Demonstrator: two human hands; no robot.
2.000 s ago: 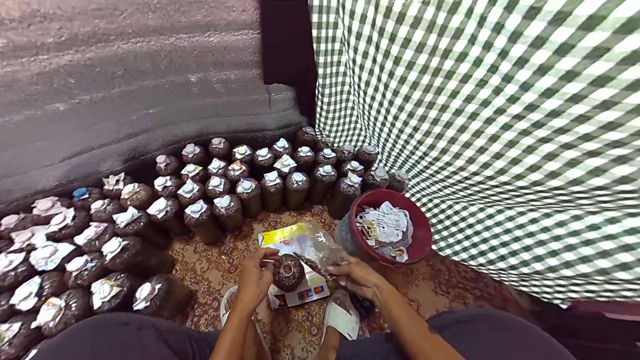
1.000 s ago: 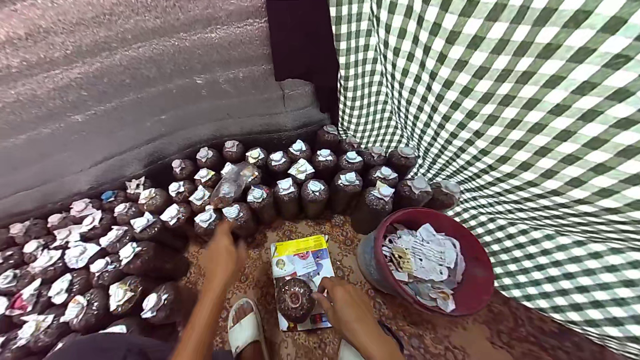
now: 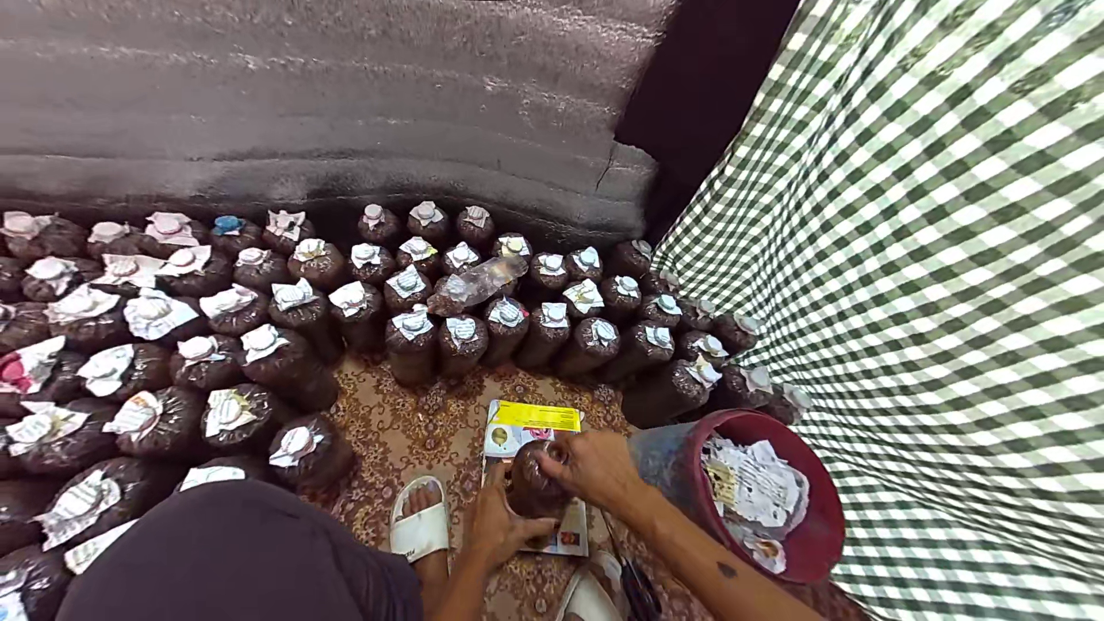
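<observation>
Between my feet, a clear plastic bag packed with dark brown material (image 3: pixel 536 485) stands upright on a printed box or sheet with a yellow band (image 3: pixel 539 417). My left hand (image 3: pixel 504 522) is wrapped around the bag's lower left side. My right hand (image 3: pixel 595 470) grips its top, where a ring or neck shows near the fingers. A crumpled clear plastic bag (image 3: pixel 483 280) with a little brown material lies across the capped bags behind. Whether the held bag has a paper cover cannot be told.
Rows of filled bags with paper-covered necks (image 3: pixel 412 345) stand along the wall and to the left. A red-rimmed bucket (image 3: pixel 837 517) of paper scraps (image 3: pixel 759 483) stands at the right, near a checkered curtain (image 3: pixel 949 259). Black-handled scissors (image 3: pixel 636 586) lie by my right sandal (image 3: pixel 591 595).
My left hand has come back from the rows to the filled bag. The clear plastic bag, between my hands two seconds ago, now lies on the rows. My right hand has moved to the bag's top.
</observation>
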